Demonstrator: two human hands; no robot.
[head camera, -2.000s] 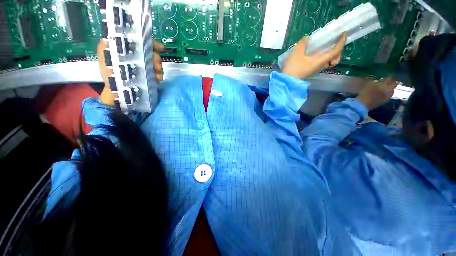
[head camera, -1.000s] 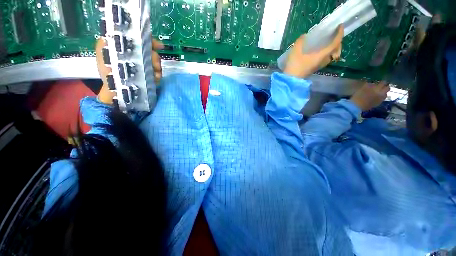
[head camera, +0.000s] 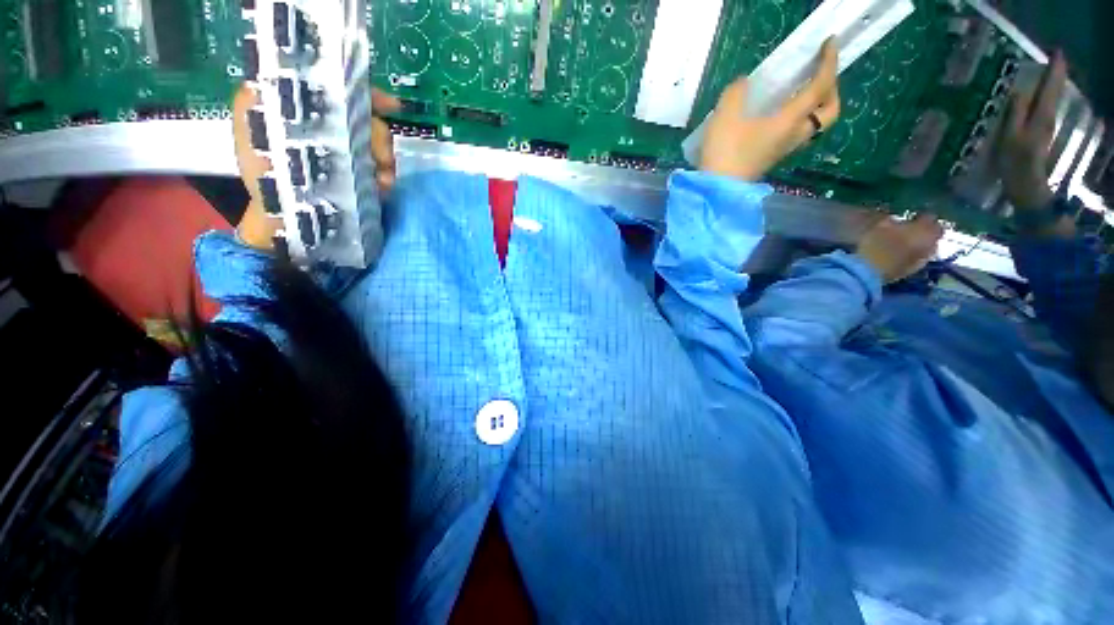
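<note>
My left hand (head camera: 254, 165) grips a silver heatsink assembly (head camera: 348, 134) with a row of black transistors, held upright at the near edge of the green circuit board (head camera: 483, 73). Its fingertips show on the right side of the heatsink. My right hand (head camera: 770, 126) grips a second heatsink (head camera: 843, 49), plain side showing, tilted up to the right over the board. The lower end of that heatsink is partly behind the hand. A fitted heatsink (head camera: 679, 61) stands on the board between my hands.
The silver rail (head camera: 574, 180) runs along the board's near edge. At right, another person in a blue smock has one hand (head camera: 902, 244) by the rail and one raised near pale heatsinks (head camera: 1075, 147). A red liner (head camera: 153, 250) lies at lower left. Dark hair hides the lower left.
My hands keep their grips, and the right heatsink has shifted slightly. The other person's head has moved out to the right, and their raised hand now shows near the pale heatsinks.
</note>
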